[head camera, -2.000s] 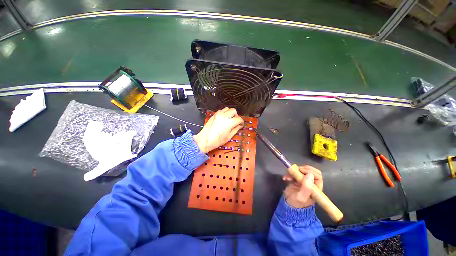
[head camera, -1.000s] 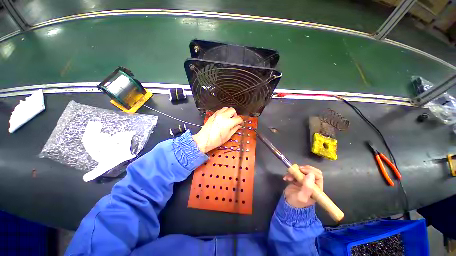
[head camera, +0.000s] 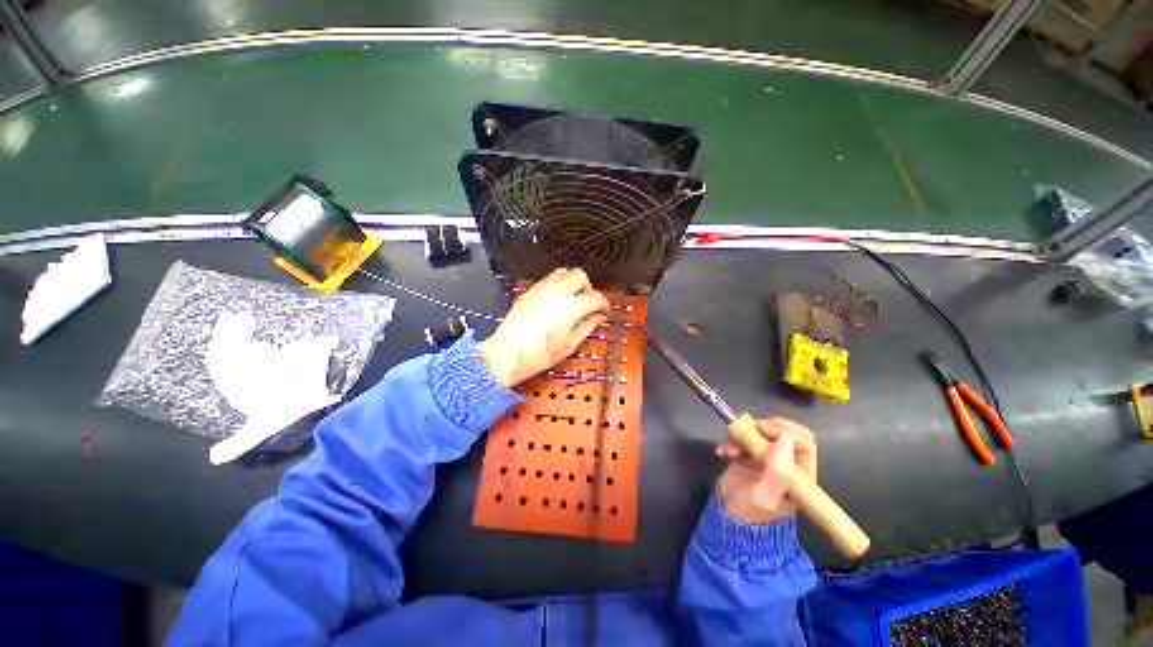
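The orange-red perforated jig (head camera: 556, 493) lies in front of me, with small shiny parts in its upper rows. My left hand (head camera: 550, 326) is bare and rests over the jig's upper left, fingers closed on the thin solder wire (head camera: 436, 302); the fingertips hide the wire's end. The wire runs from the solder spool (head camera: 304, 220) on its yellow base. My right hand (head camera: 769, 470) holds the soldering iron (head camera: 809, 499) by its pale wooden handle. The iron's metal shaft points up-left, its tip at the jig's upper right edge near my left fingertips.
A black fan (head camera: 582, 221) stands behind the jig. A bag (head camera: 177, 341) with a white glove (head camera: 266, 379) lies left, folded white paper (head camera: 66, 288) farther left. The yellow iron stand (head camera: 817, 367) and orange-handled cutters (head camera: 971, 411) lie right. A blue bin (head camera: 847, 613) is at lower right.
The view has shifted very slightly. Both hands and the iron keep nearly the same place on the jig, with no clear change of grip.
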